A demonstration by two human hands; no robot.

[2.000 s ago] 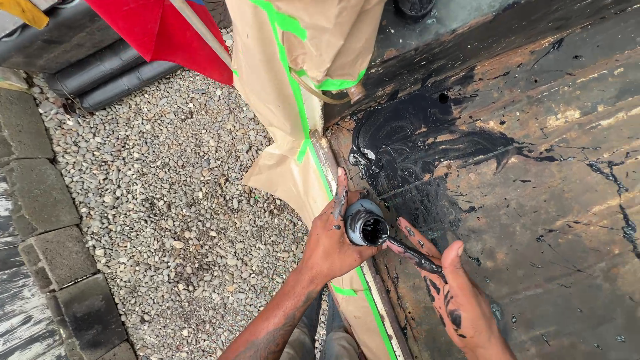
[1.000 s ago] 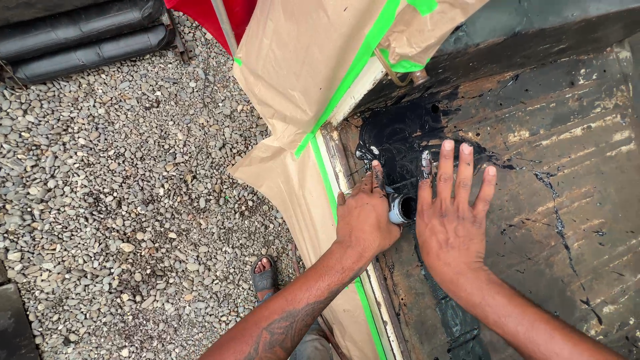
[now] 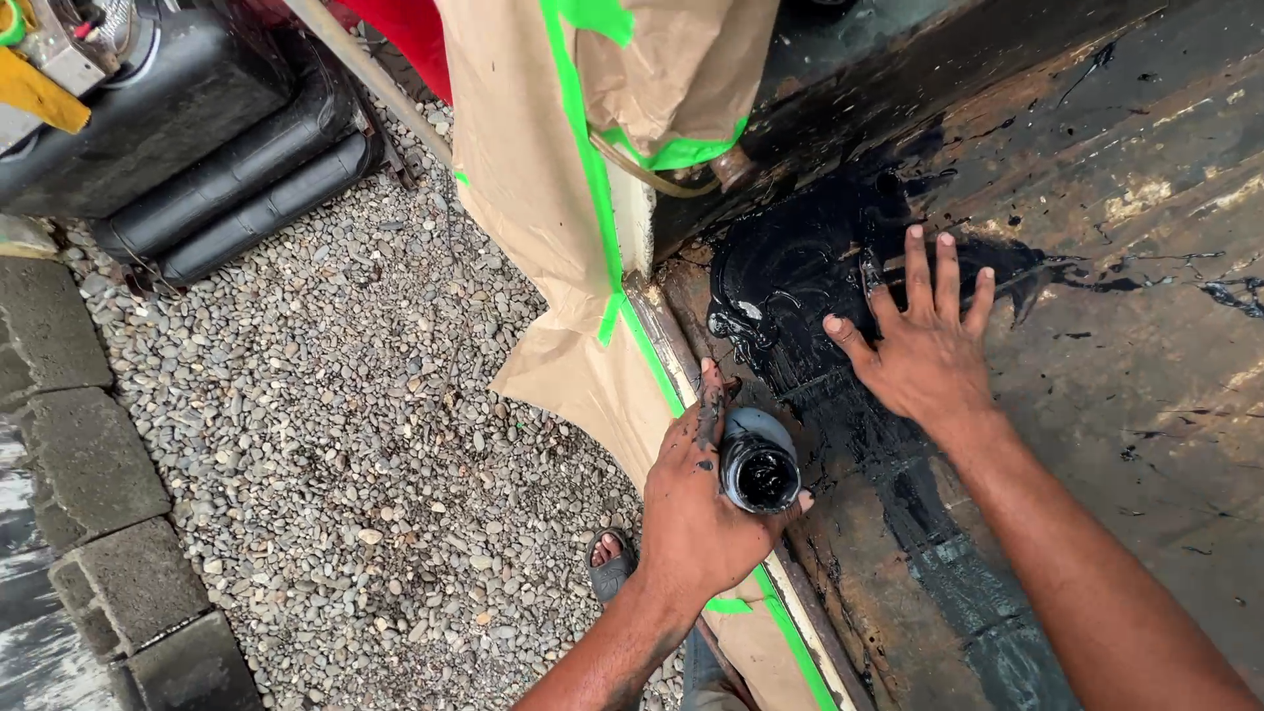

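My left hand (image 3: 706, 504), smeared with black, grips a small round container (image 3: 760, 464) with its open mouth facing up and black coating inside. It is over the edge of a worn metal panel. To the right, my right hand (image 3: 923, 346) has its fingers spread over a wet patch of thick black coating (image 3: 790, 276) on the rusty metal surface (image 3: 1116, 395). One of its fingers bears black coating and reaches the patch; whether the others touch the surface cannot be told. No tool shows in that hand.
Brown masking paper (image 3: 523, 197) with green tape (image 3: 652, 355) covers the panel's edge. Gravel (image 3: 375, 474) lies at left, bordered by concrete blocks (image 3: 99, 464). A black plastic part (image 3: 237, 207) and red material (image 3: 410, 39) are at the upper left. A sandalled foot (image 3: 609, 563) stands on the gravel.
Two seconds ago my right hand held a dark, thin tool at the container's mouth; that tool is no longer seen. The right hand has since moved over the panel with its fingers spread.
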